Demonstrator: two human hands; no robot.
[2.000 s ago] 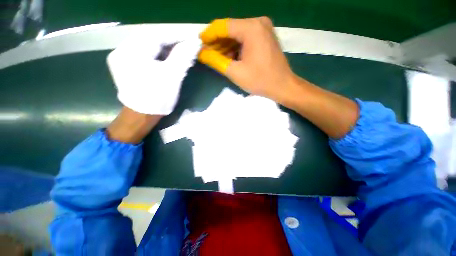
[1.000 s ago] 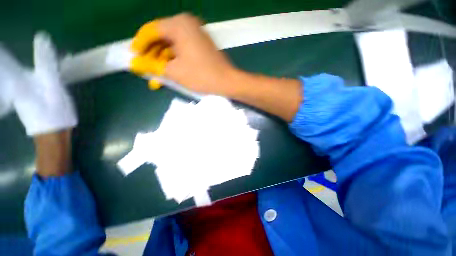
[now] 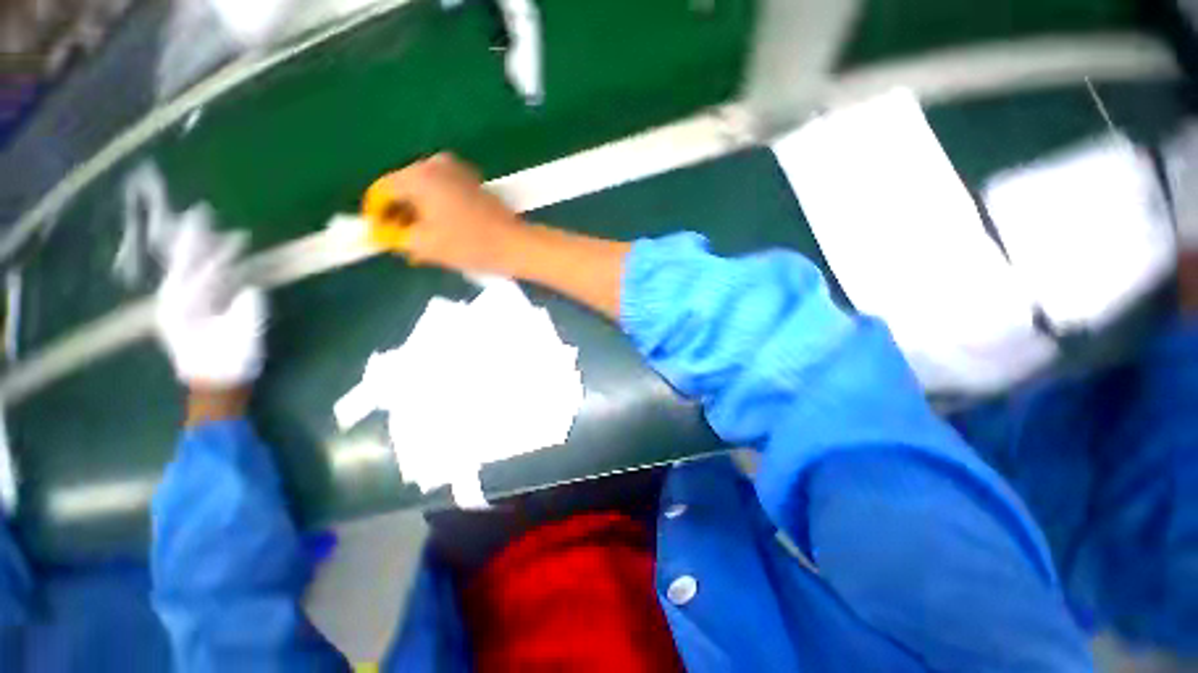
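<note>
A pile of white sleeves [image 3: 480, 388] lies fanned on the dark green bench [image 3: 657, 434] in front of me. My right hand [image 3: 440, 217], with yellow finger cots, is closed above the pale rail, behind the pile. A small white sleeve [image 3: 346, 232] shows at its fingertips. My left hand [image 3: 210, 302], in a white glove, is blurred at the left by the rail. A blurred whitish item [image 3: 142, 217], perhaps wrapped glasses, is just beyond its fingers on the belt side. I cannot tell whether they touch.
The pale rail [image 3: 618, 158] divides bench and green belt [image 3: 342, 118]. Wrapped glasses [image 3: 523, 50] lie on the belt. A pale support post [image 3: 795, 53] stands at the rail. White sheets [image 3: 907, 224] lie at right, beside a neighbour's blue sleeve [image 3: 1143, 487]. A clear bag [image 3: 217, 40] is at far left.
The view has turned, showing more belt and the sheets at right. My hands have separated from being together over the rail. The left hand has moved away to the left; the right hand stays closed.
</note>
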